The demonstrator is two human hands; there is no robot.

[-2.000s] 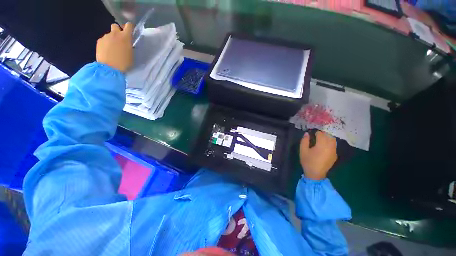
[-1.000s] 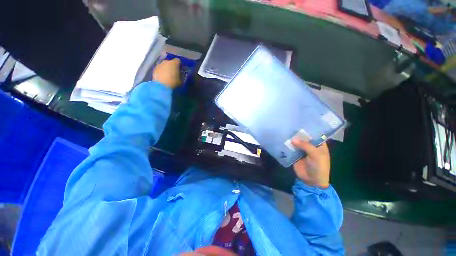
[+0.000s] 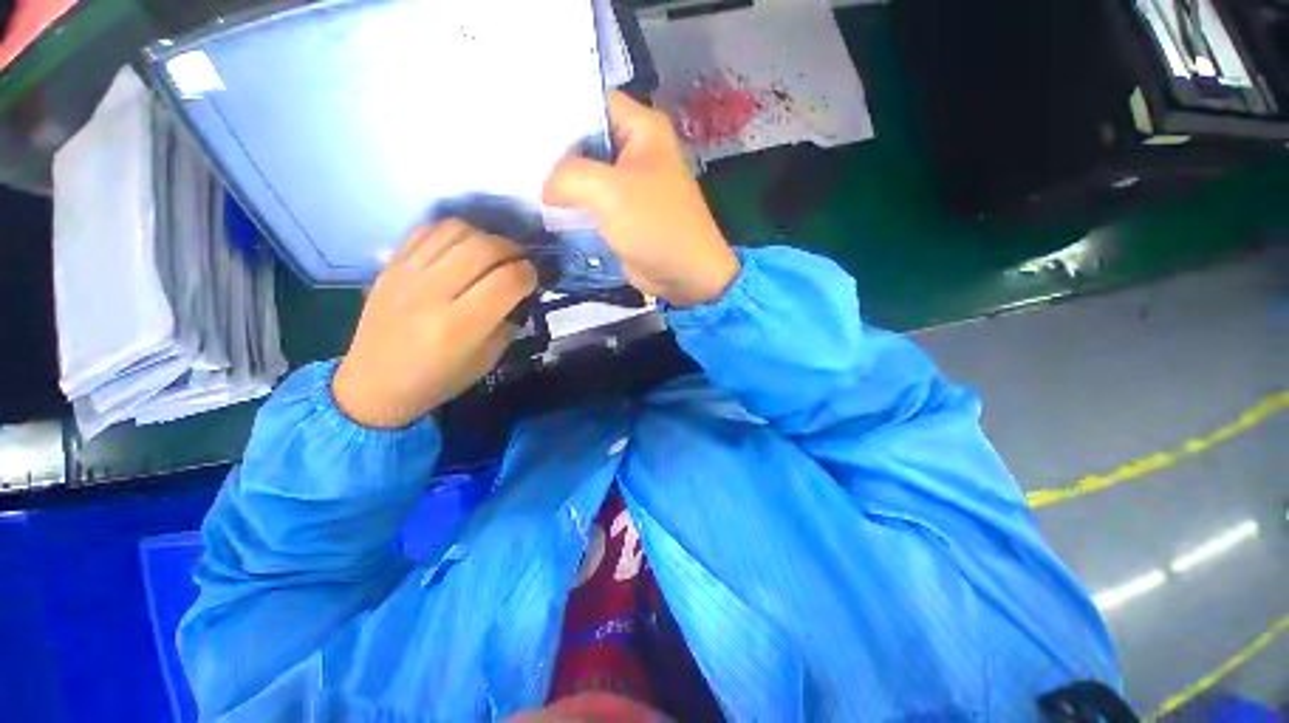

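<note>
A back cover (image 3: 382, 127), with a shiny pale inner face up and white labels near its corners, is raised over the bench. My right hand (image 3: 650, 212) grips its lower right edge, thumb on the face. My left hand (image 3: 431, 325) is at its lower edge, fingers bent close together on the face; whether they pinch a small part is hidden. Below, partly covered by the cover and hands, an open unit with a silver-white part (image 3: 601, 314) lies in a black foam tray (image 3: 601, 370).
A floppy white stack (image 3: 120, 269) stands at left, a blue bin (image 3: 243, 233) mostly hidden beside it. White paper (image 3: 813, 64) with red specks (image 3: 718, 110) lies right of the cover. Black foam trays (image 3: 1018, 113) stand at right. A large blue crate (image 3: 85, 607) is lower left.
My left hand has moved from the blue bin to the cover. The cover has swung round to the left, and my right hand now grips its lower right edge. The view has turned.
</note>
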